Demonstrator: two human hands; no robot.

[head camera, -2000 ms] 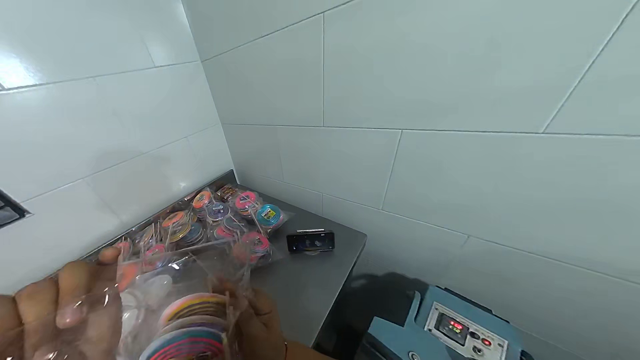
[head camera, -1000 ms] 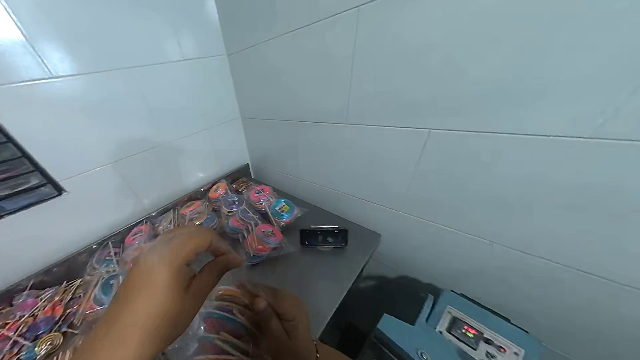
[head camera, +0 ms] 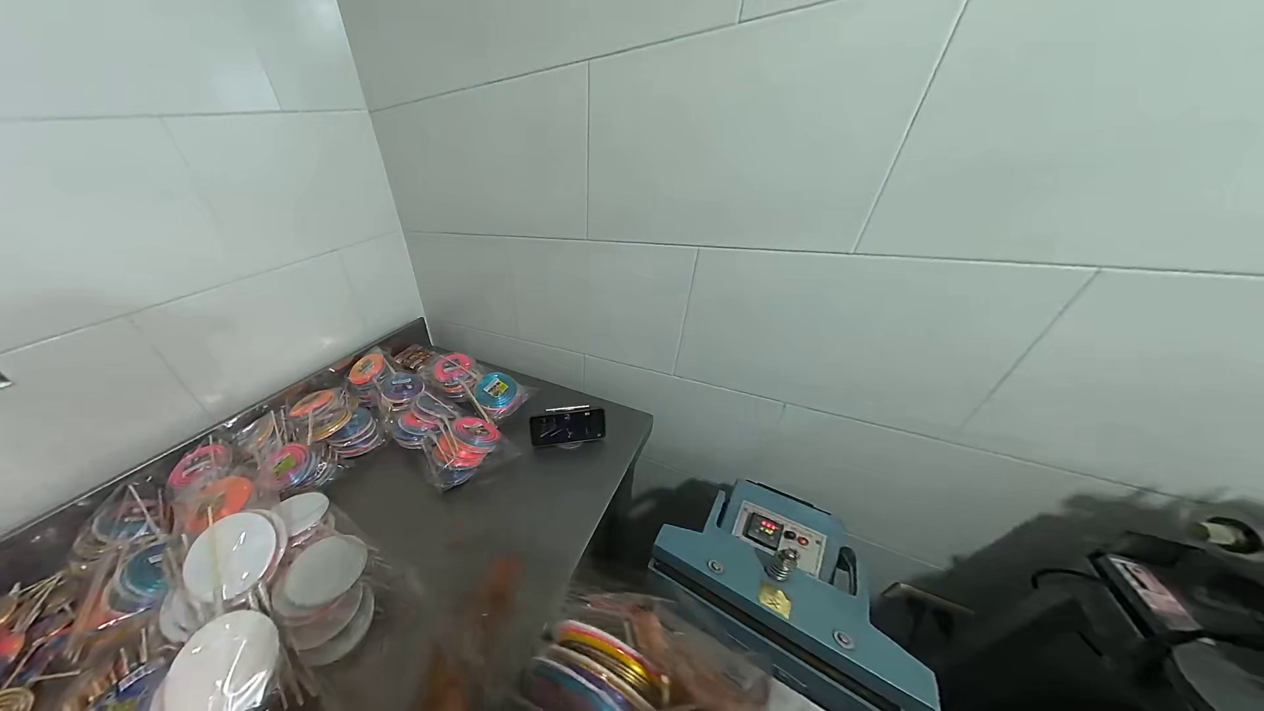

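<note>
At the bottom centre, my right hand (head camera: 681, 652), partly seen through clear film, holds a clear plastic bag of stacked, colourful round discs (head camera: 602, 667) beside the front of the blue heat sealer (head camera: 790, 592). My left hand (head camera: 474, 632) is a brown blur over the metal table; its fingers and anything in them cannot be made out. Left of it, clear bags of white round discs on sticks (head camera: 232, 558) lie on the table. More bagged colourful discs on sticks (head camera: 316, 425) are heaped along the wall side.
A dark phone (head camera: 568, 427) leans on its long side near the right edge of the grey metal table (head camera: 474, 523). Tiled walls meet behind the table. At the far right are a black device (head camera: 1145, 592) and cables. The sealer's small display is lit red.
The bag of colourful discs has moved right, from over the table to beside the sealer. Both hands were on or close to a bag earlier; now they are farther apart.
</note>
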